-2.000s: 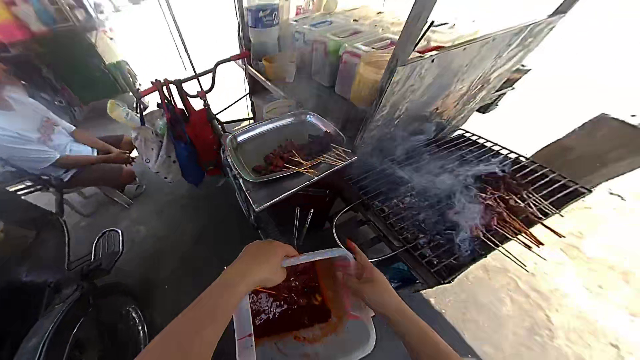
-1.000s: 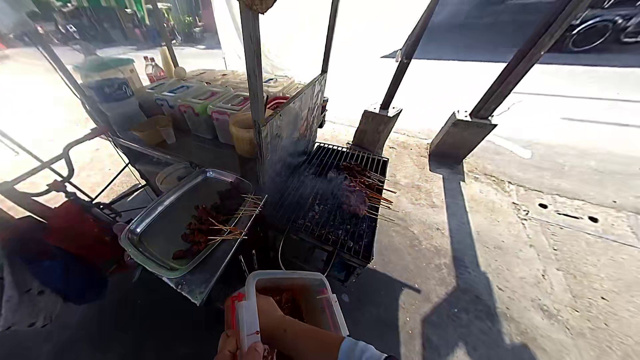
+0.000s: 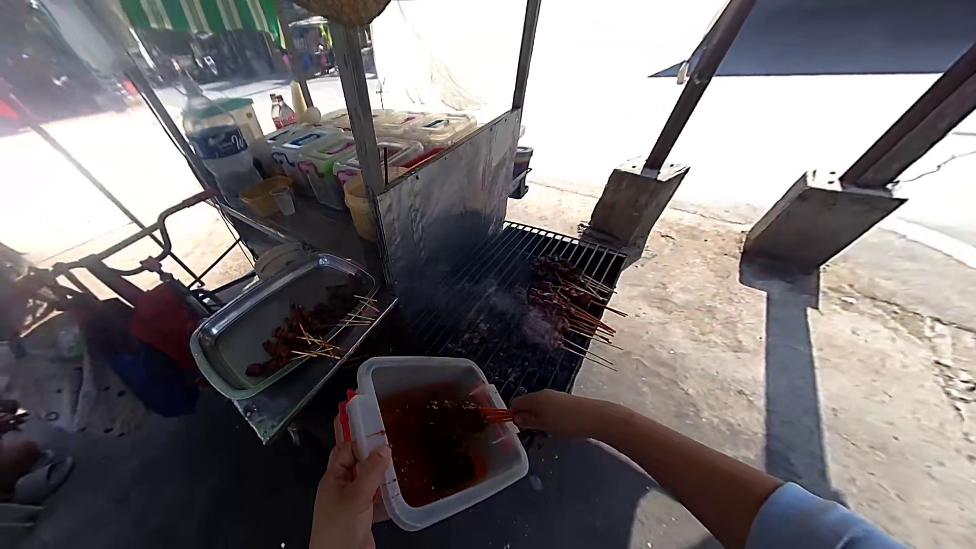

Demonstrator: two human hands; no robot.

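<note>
My left hand point(image 3: 352, 484) grips the left side of a clear plastic tub point(image 3: 507, 457), thumb on its rim. Dark red marinade point(image 3: 427, 457) lies in the tub. Closed round a bundle of skewer sticks point(image 3: 496, 414) at the tub's right rim is my right hand point(image 3: 553, 412); the far ends of the sticks reach into the marinade. Behind the tub, skewered meat point(image 3: 560, 305) lies on a smoking charcoal grill point(image 3: 457, 305), its sticks pointing right. More skewers point(image 3: 293, 332) rest in a metal tray point(image 3: 221, 374) to the left.
Lidded plastic containers point(image 3: 313, 149), a big water bottle point(image 3: 225, 152) and a yellow bowl point(image 3: 263, 197) stand on the cart beyond a metal sheet point(image 3: 450, 194). Posts on concrete blocks point(image 3: 820, 221) rise at right. A handlebar with hanging bags point(image 3: 164, 324) is at left.
My right hand has gone from the tub's side, then inside it, to its right rim, where it now holds skewer sticks. The view has swung strongly to the right since the first frame.
</note>
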